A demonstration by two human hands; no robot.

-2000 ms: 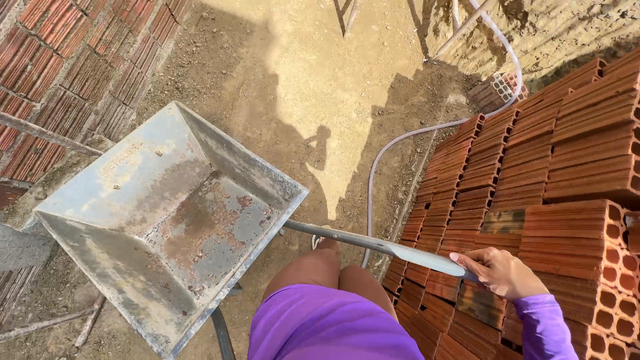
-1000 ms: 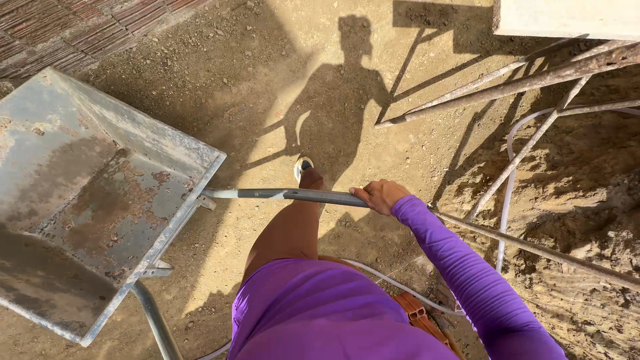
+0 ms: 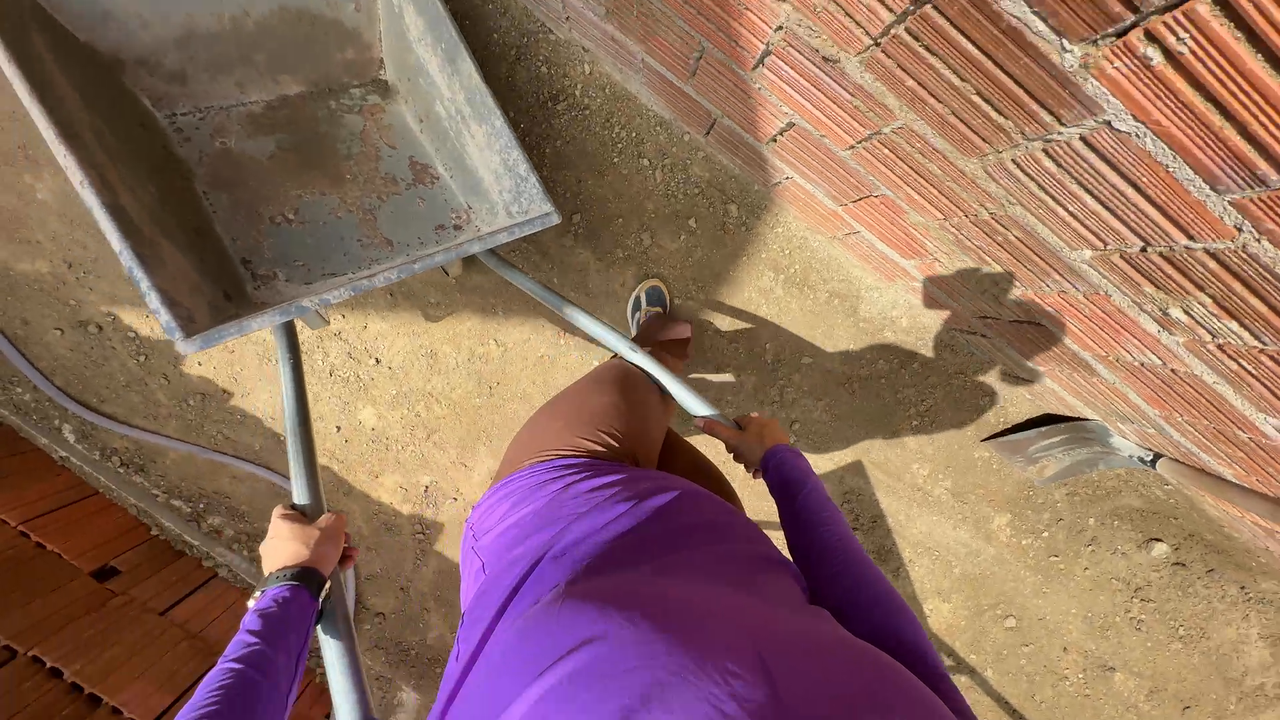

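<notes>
A metal wheelbarrow tray [image 3: 290, 180], worn and stained inside, fills the upper left of the view with only residue on its bottom. Two tubular metal handles run from it toward me. My left hand [image 3: 303, 543], with a dark band at the wrist, is wrapped around the left handle [image 3: 297, 420]. At the end of the right handle [image 3: 600, 333], my right hand [image 3: 746, 440] is closed on the tube. The wheel is hidden.
A hollow-brick wall [image 3: 950, 160] slants across the upper right. A shovel [image 3: 1070, 447] lies near its base. Stacked bricks [image 3: 110, 610] and a pale hose [image 3: 130, 432] are at the lower left, on the dirt ground.
The view has swung round strongly, with the brick wall at the right and the stacked bricks at the lower left. My left hand has come into view on the left handle.
</notes>
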